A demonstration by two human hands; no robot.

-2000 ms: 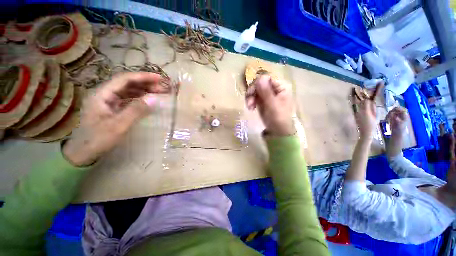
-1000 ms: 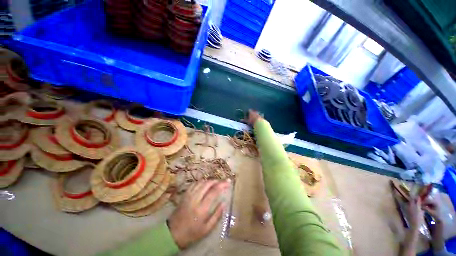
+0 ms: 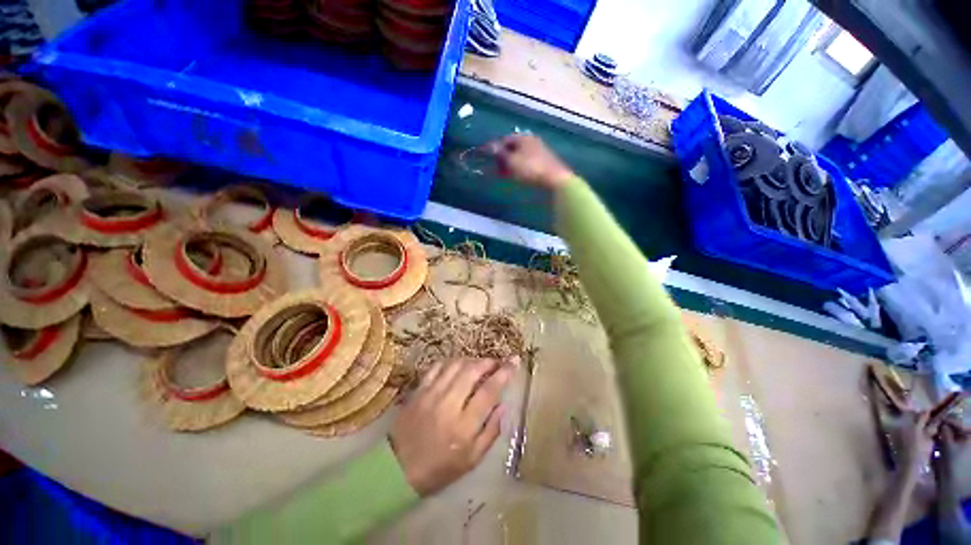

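Observation:
My right hand [image 3: 532,162] reaches over the dark green strip, closed at the fingertips on a faint, thin cord loop [image 3: 477,158]; blur hides the exact grip. My left hand [image 3: 449,426] lies palm down with fingers spread at the near edge of a tangled brown cord pile [image 3: 468,332]; nothing shows in it. Straw rings with red bands [image 3: 250,367] lie stacked and spread on the left. A white glue dab [image 3: 601,439] sits on the cardboard pad [image 3: 559,468]. A plain straw ring [image 3: 707,351] is mostly hidden behind my right forearm.
A large blue bin [image 3: 287,144] with stacked red-brown pieces stands at back left. A second blue bin [image 3: 735,240] with dark curved parts stands beyond the strip. Clear plastic [image 3: 926,287] lies at right. Another worker's hands [image 3: 921,431] hold something at far right.
The view has shifted slightly, so the rings and bins sit farther right and higher. My right hand has moved farther out over the green strip with the thin loop. My left hand stays by the cord pile.

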